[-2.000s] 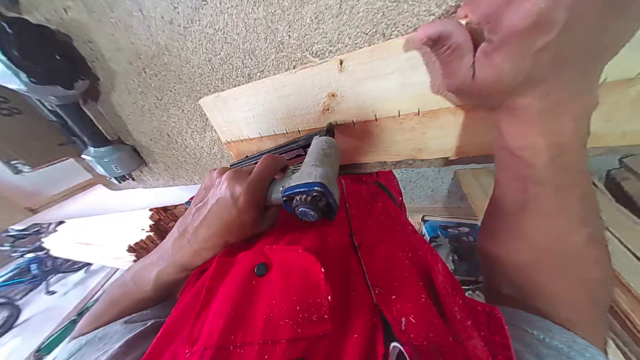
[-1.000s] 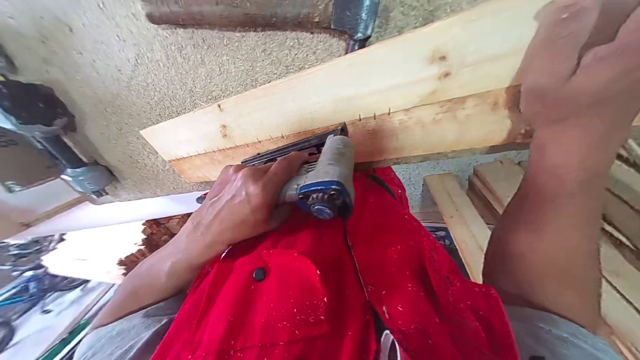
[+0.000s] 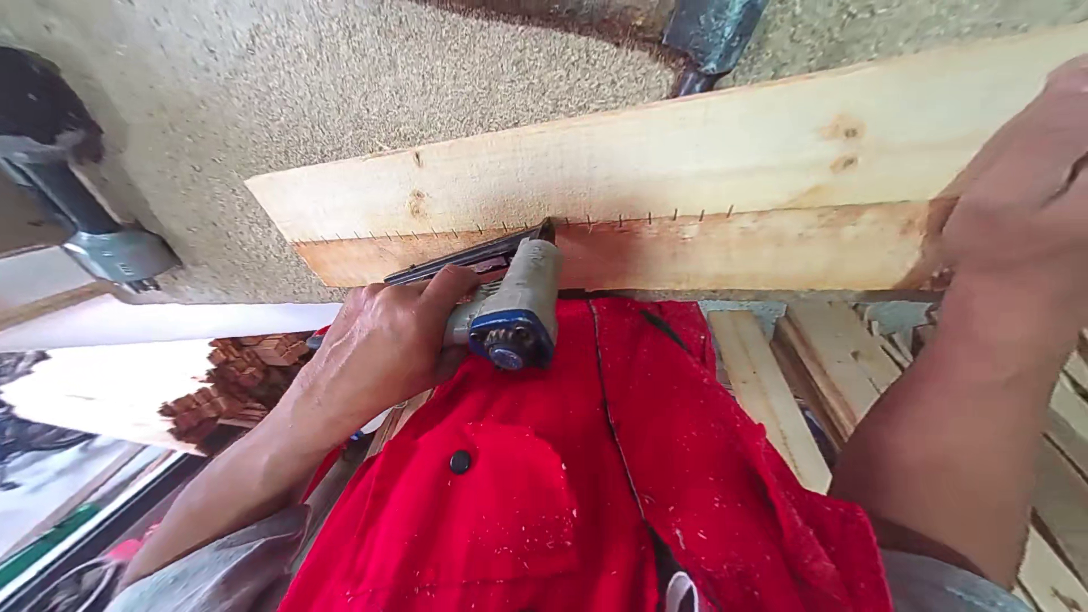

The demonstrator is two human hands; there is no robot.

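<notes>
My left hand grips the handle of a grey and blue pneumatic stapler. The tool's nose rests on the seam between two long boards laid edge to edge, a pale upper board and a redder, narrower lower board. A row of small metal fasteners crosses this seam on both sides of the nose. At the right edge of the view, my right hand lies on the boards, its fingers partly cut off by the frame.
The boards lie on a rough, speckled work surface. Beyond them is a metal clamp-like part; another metal fixture stands at left. Wooden strips lie below right, and stacked reddish wood pieces at lower left. A red apron covers my front.
The boards have slid left relative to the stapler over the first second, then back somewhat to the right. More fasteners now show right of the nose than one second ago.
</notes>
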